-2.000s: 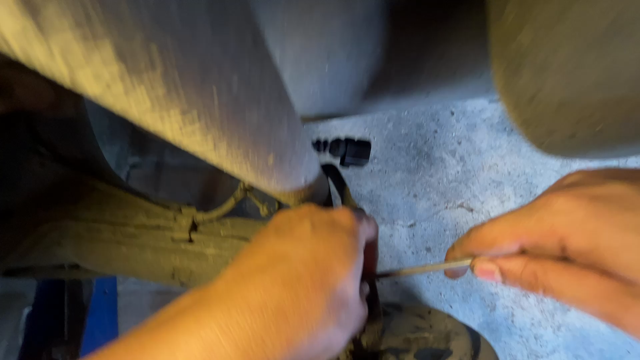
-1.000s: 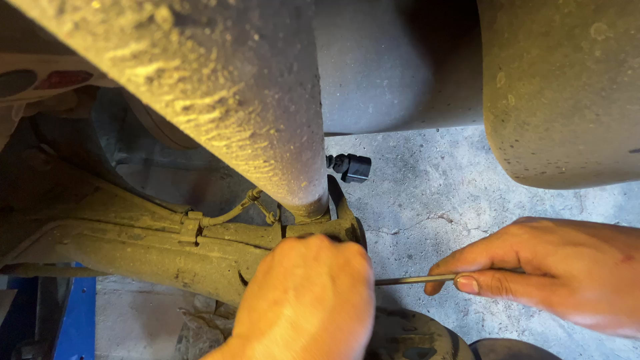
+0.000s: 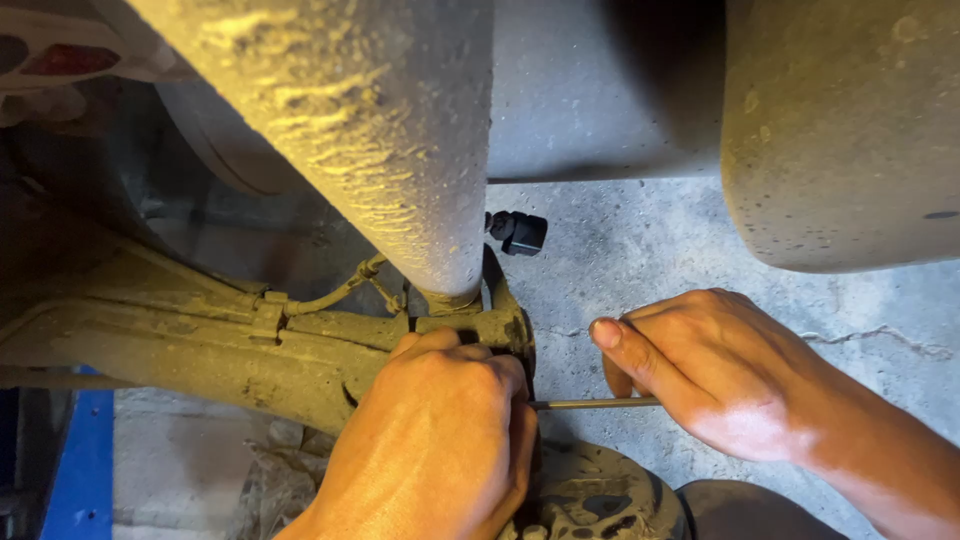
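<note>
My left hand [image 3: 442, 435] is at the dirty end of a metal suspension arm [image 3: 315, 360], its fingers curled at the near end of a thin metal rod [image 3: 592, 403]; whatever lies under the fingers is hidden. From there the rod runs right to my right hand [image 3: 705, 367], which lies over its far part with thumb and fingers curled; the palm side is hidden. A grey cylindrical shock absorber or similar tube [image 3: 390, 150], crusted with dirt, slants down to the arm's end. Behind it sticks out a small black plastic part [image 3: 523, 234].
A line with a fitting [image 3: 330, 301] runs along the arm. Large rounded grey bodies [image 3: 840, 150] hang at upper right. A blue metal post [image 3: 82, 457] stands at lower left, clear plastic film [image 3: 277, 487] beside it. Below lies cracked concrete floor [image 3: 862, 315].
My right thumb and fingertips, on the rod one second ago, have lifted above it, and the hand is turned more over the rod. My left hand stays at the arm's end.
</note>
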